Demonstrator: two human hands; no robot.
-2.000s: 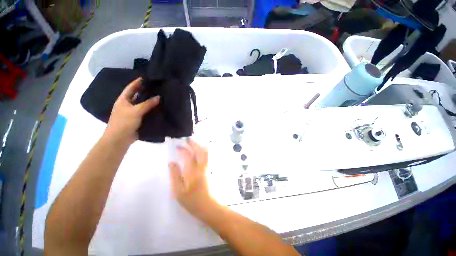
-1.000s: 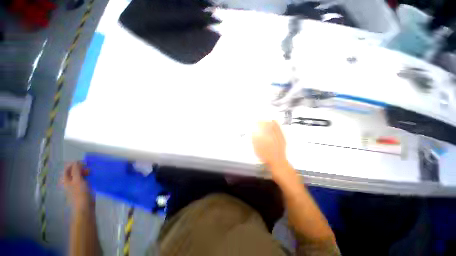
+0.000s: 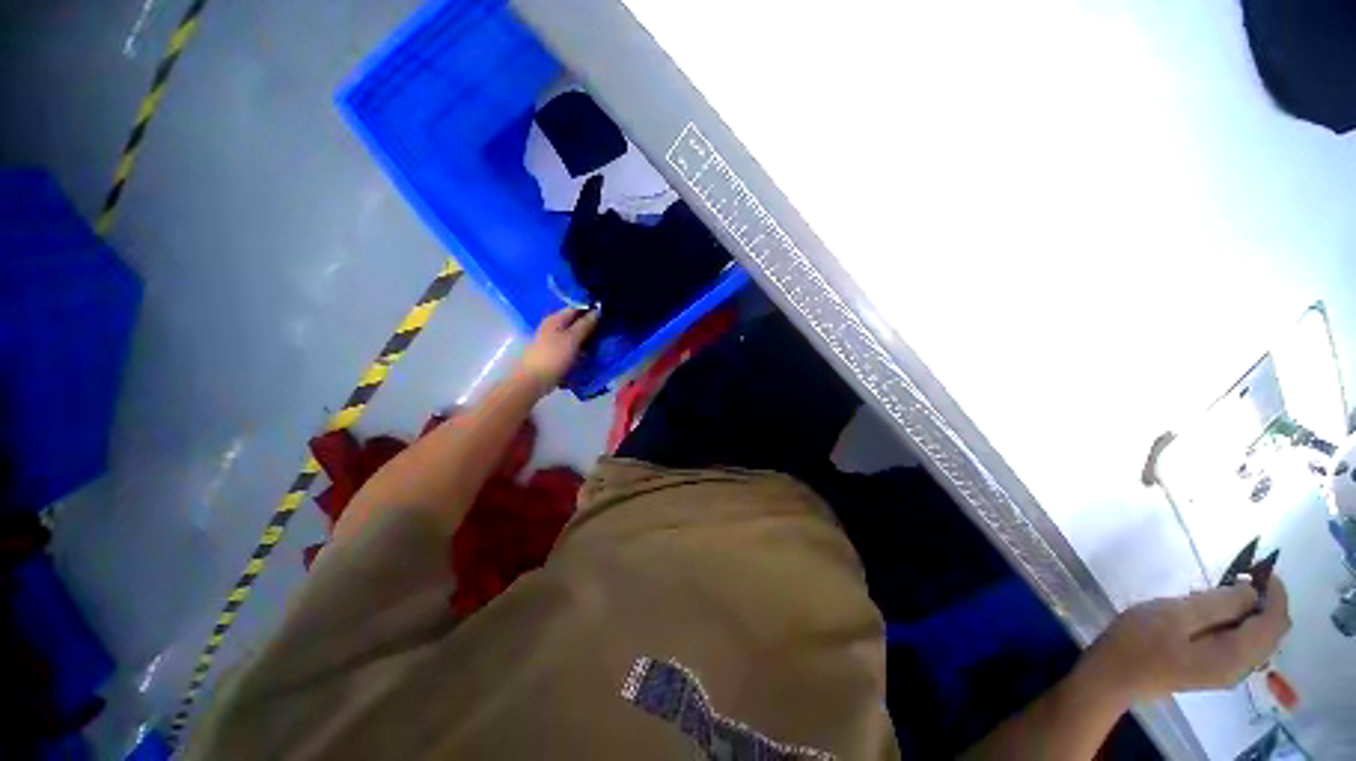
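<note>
My left hand (image 3: 559, 342) is at the near corner of a blue crate (image 3: 431, 164) beside the table. Its fingers touch the rim or the black cloth (image 3: 640, 256) inside; whether they grip anything cannot be told. The crate also holds a pale sheet with a dark square piece on it. My right hand (image 3: 1208, 636) is over the table's front edge at lower right, closed on small dark thread snips (image 3: 1249, 568) with the blades pointing up.
A white sewing table (image 3: 952, 179) has a printed ruler (image 3: 877, 372) along its edge. A black panel (image 3: 1309, 60) lies at top right, with machine parts (image 3: 1294, 446) below. Dark red cloth (image 3: 513, 513) lies on the floor. Another blue crate (image 3: 67, 342) stands at left.
The view has swung down and left. My left hand has moved from the black cloth on the table to the crate. The snips now show in my right hand.
</note>
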